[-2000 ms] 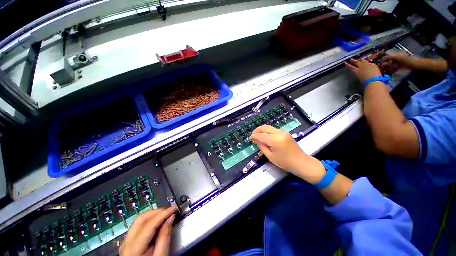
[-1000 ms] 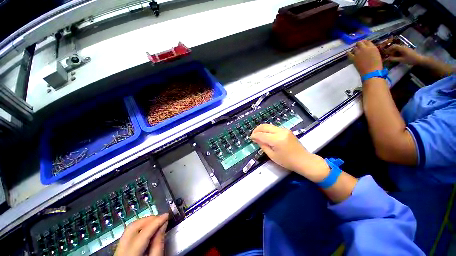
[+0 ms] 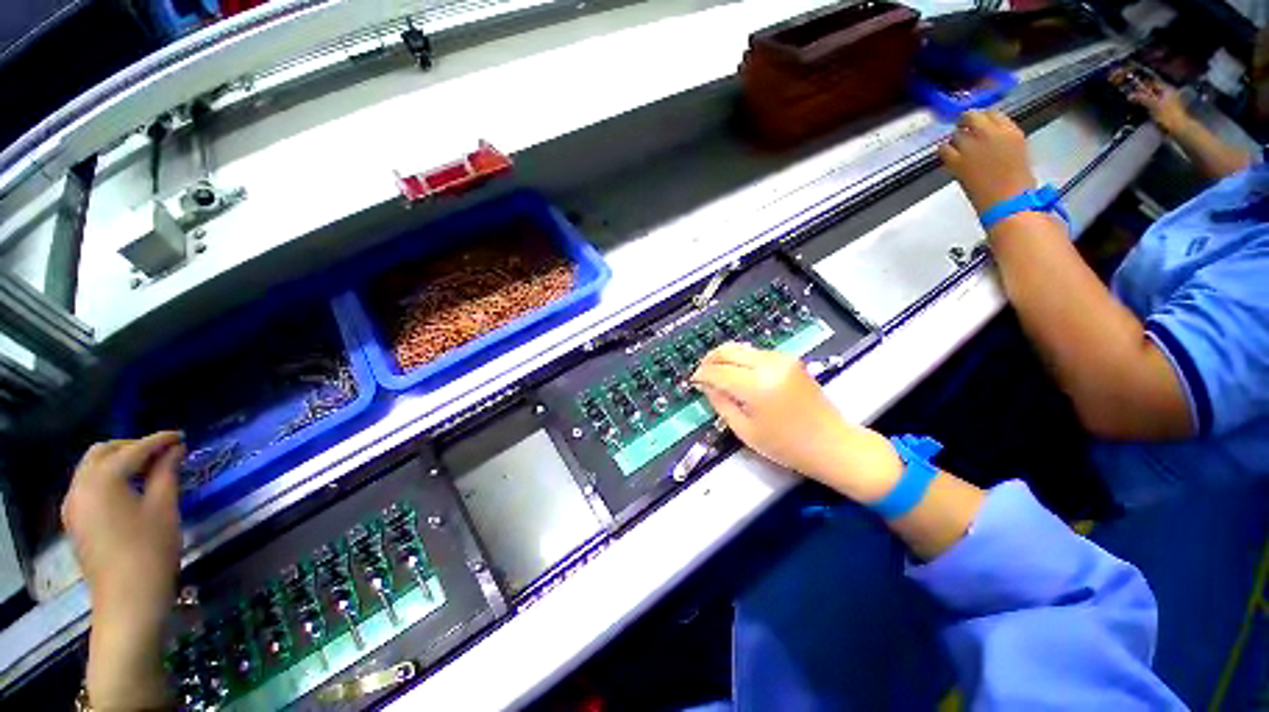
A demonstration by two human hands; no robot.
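A green circuit board panel (image 3: 665,435) sits in a black carrier at the centre. My right hand (image 3: 759,403), with a blue wrist strap, is over its middle, fingertips pinched together at the board; what they hold is too small to tell. A second green panel (image 3: 365,637) lies in a carrier at the lower left. My left hand (image 3: 128,508) is at the front left of the left blue tray (image 3: 265,448), thumb and finger curled towards each other; I cannot tell if it holds anything. Silvery parts (image 3: 323,397) lie in that tray.
The right blue tray holds orange-brown components (image 3: 480,303). A red holder (image 3: 457,173) is on the white shelf. A brown-red bin (image 3: 831,77) and a small blue tray (image 3: 963,86) stand further right. A neighbouring person's arms (image 3: 1037,264) reach in at the right. Metal plates (image 3: 533,504) show between carriers.
My left hand has moved from the lower carrier's right edge up and left to the left blue tray. My right hand has stayed at the central panel. The neighbour's hands have moved apart.
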